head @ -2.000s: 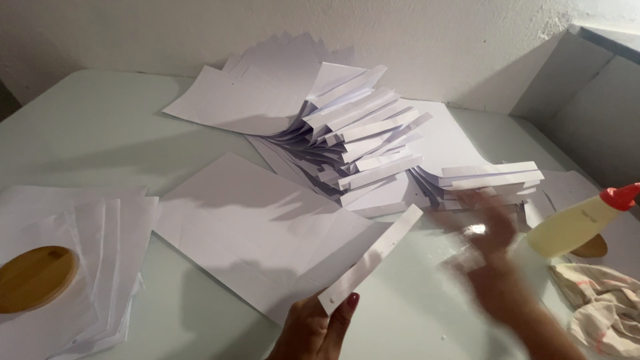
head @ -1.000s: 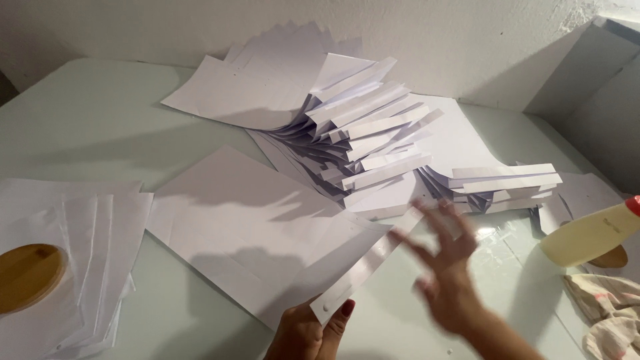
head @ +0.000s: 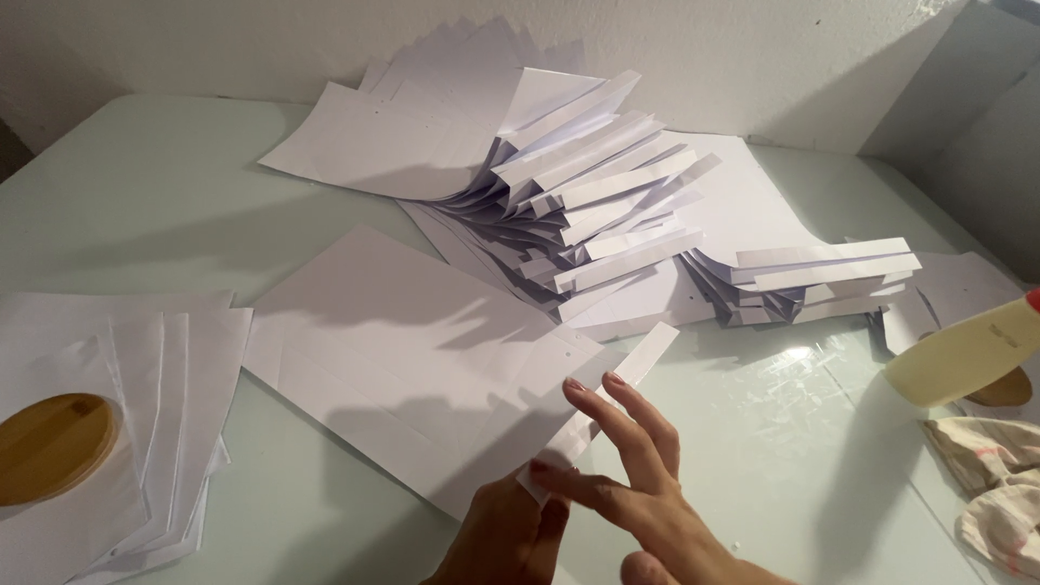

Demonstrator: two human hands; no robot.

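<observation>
A large white paper sheet (head: 390, 349) lies on the glass-topped table, its right edge folded into a raised narrow strip (head: 642, 357). My left hand (head: 508, 528) grips the near end of that strip between thumb and fingers. Over the strip, my right hand (head: 642, 479) has its fingers spread, with fingertips on or just above the fold; contact is hard to tell. Behind them lies a fanned stack of white sheets (head: 406, 138) with folded edges (head: 601, 195). More folded sheets (head: 829, 276) rest to its right.
At the left, a round wooden disc (head: 61, 447) sits on loose sheets (head: 175, 390). A pale yellow glue bottle with a red cap (head: 963, 353) stands at the right, near another wooden disc (head: 1003, 388) and a crumpled cloth (head: 991, 463). The wall (head: 691, 65) runs behind the table.
My right hand has moved left from near the bottle and folded sheets to the raised strip. My left hand keeps its hold on the strip's near end.
</observation>
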